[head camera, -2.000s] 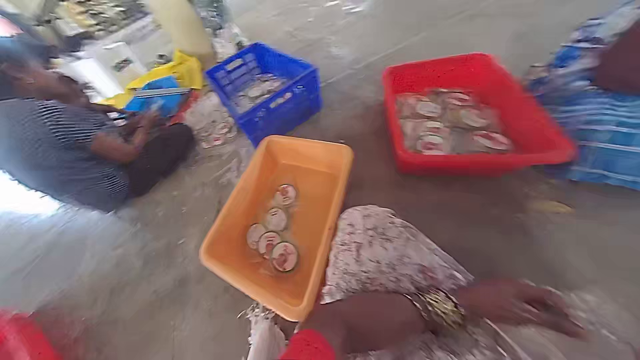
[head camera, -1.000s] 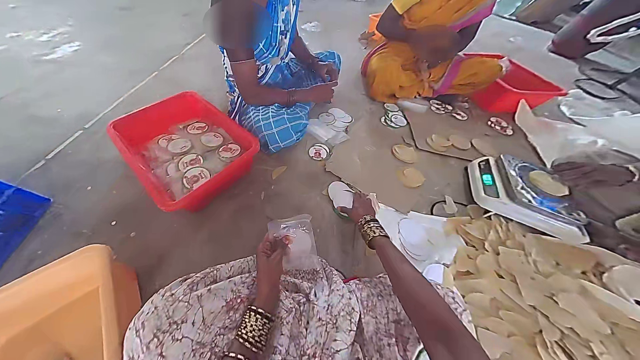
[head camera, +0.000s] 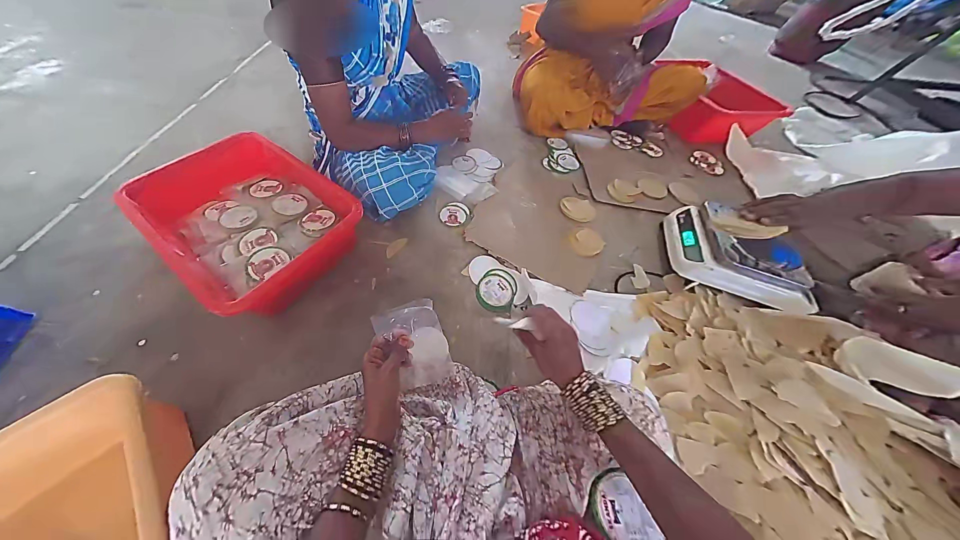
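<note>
My left hand (head camera: 386, 367) pinches a clear plastic bag (head camera: 412, 319) above my lap; a pale round disc (head camera: 430, 346) shows in or behind the bag. To its right, my right hand (head camera: 551, 341) holds a thin white disc (head camera: 516, 323), seen nearly edge-on. Just beyond that hand, a round printed label with a green rim (head camera: 496, 290) lies with white discs on the floor. More white paper discs (head camera: 592, 324) lie on a white sheet right of my right hand. Another green-rimmed label (head camera: 611, 504) rests by my lap.
A red tub (head camera: 240, 221) holds bagged discs with labels. An orange tub (head camera: 75, 457) stands at the lower left. Many thin, pale flat rounds (head camera: 780, 405) are heaped at the right, below a digital scale (head camera: 739, 255) where another person's hand rests. Two people sit opposite among labels.
The view has swung far to the right since the first frame. Over the last second, my right hand has lifted a white disc from beside the labels; my left hand still holds the bag.
</note>
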